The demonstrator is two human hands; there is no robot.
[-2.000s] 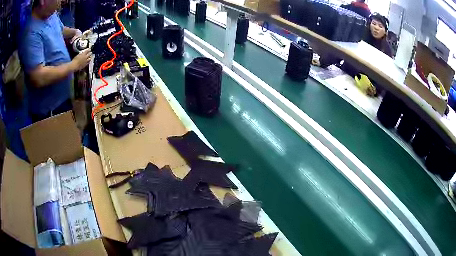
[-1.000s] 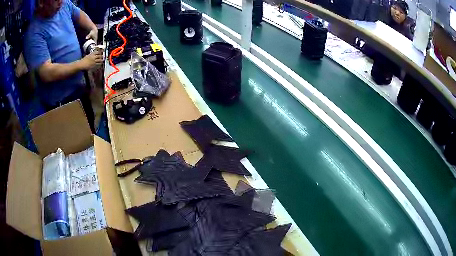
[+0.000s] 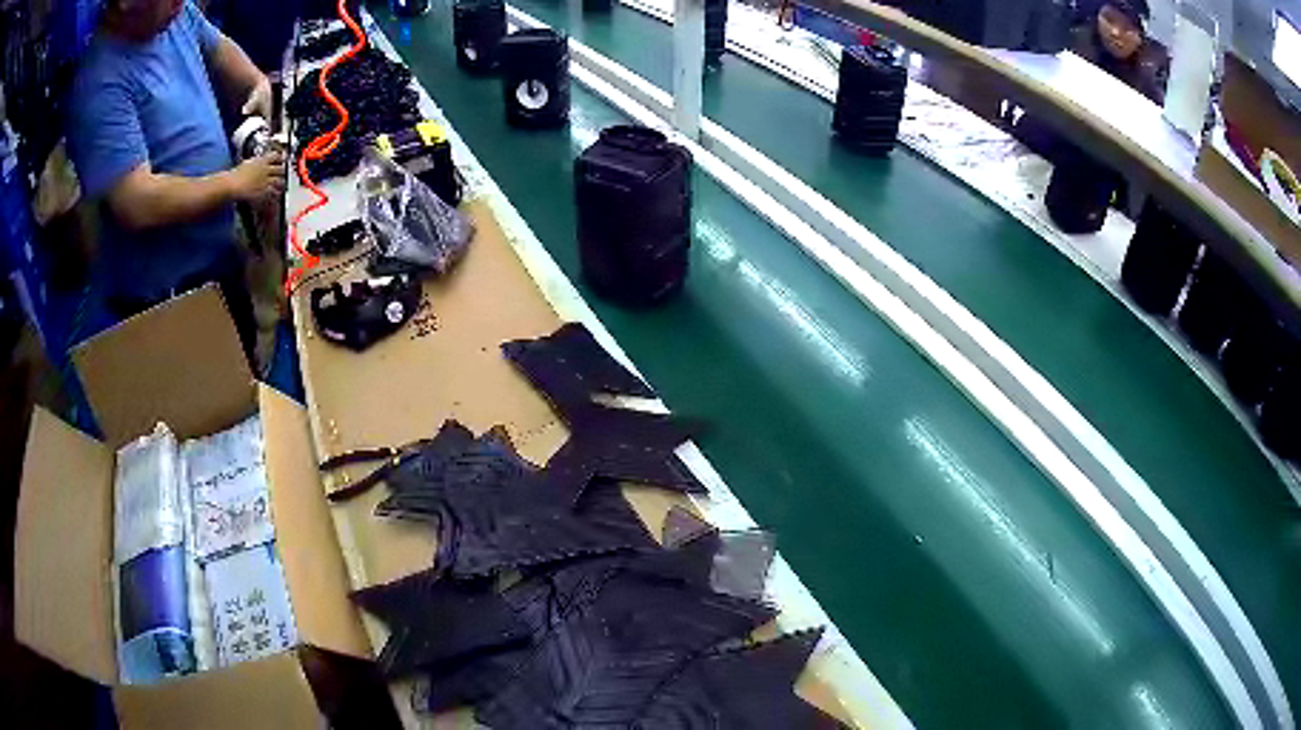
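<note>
Neither of my hands is in view. A loose pile of thin black notched grilles (image 3: pixel 571 628) with ribbed faces covers the near end of the bench. Two more grilles (image 3: pixel 571 374) lie beyond the pile, overlapping. Dark pliers or side cutters (image 3: pixel 368 468) lie at the pile's left, partly under it. A black speaker cabinet (image 3: pixel 632 214) stands upright on the green conveyor belt, right of the bench.
An open carton (image 3: pixel 331 528) with wrapped packs stands left of the bench (image 3: pixel 428 385). A clear plastic bag (image 3: pixel 411 221), a black part (image 3: pixel 365 307) and an orange coiled hose (image 3: pixel 335 114) lie farther up. A person (image 3: pixel 157 157) works at far left; another person sits at upper right.
The view has swung slightly, shifting the scene right and up since two seconds ago. The near cabinet remains beside the bench. No hand of mine has appeared.
</note>
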